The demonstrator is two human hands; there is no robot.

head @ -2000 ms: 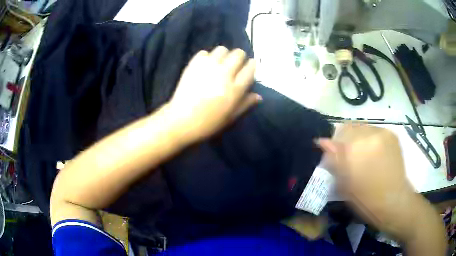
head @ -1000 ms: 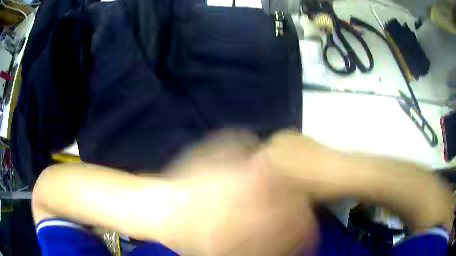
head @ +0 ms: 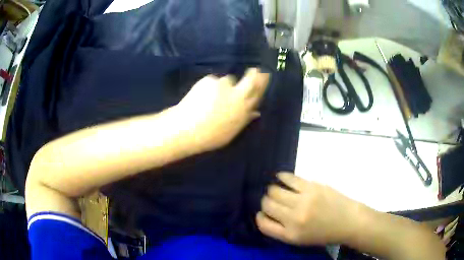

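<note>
A large navy-black garment panel covers the left and middle of the table and hangs over its front edge. A shinier dark cloth shows at its far side. My left hand lies on the panel near the presser foot, fingers pointing to the foot; whether it pinches cloth is unclear. My right hand is at the panel's near right edge, fingers curled on the cloth and gripping it. The presser foot is at the cloth's far right part.
Black-handled shears, thread snips, an awl or screwdriver and a bundle of black strips lie right of the machine head. A phone is at the far right. A white label-like paper is near the foot.
The panel has been turned and spread under the presser foot. My hands were together near my body one second ago; the left has moved up over the cloth and the right to its near right edge.
</note>
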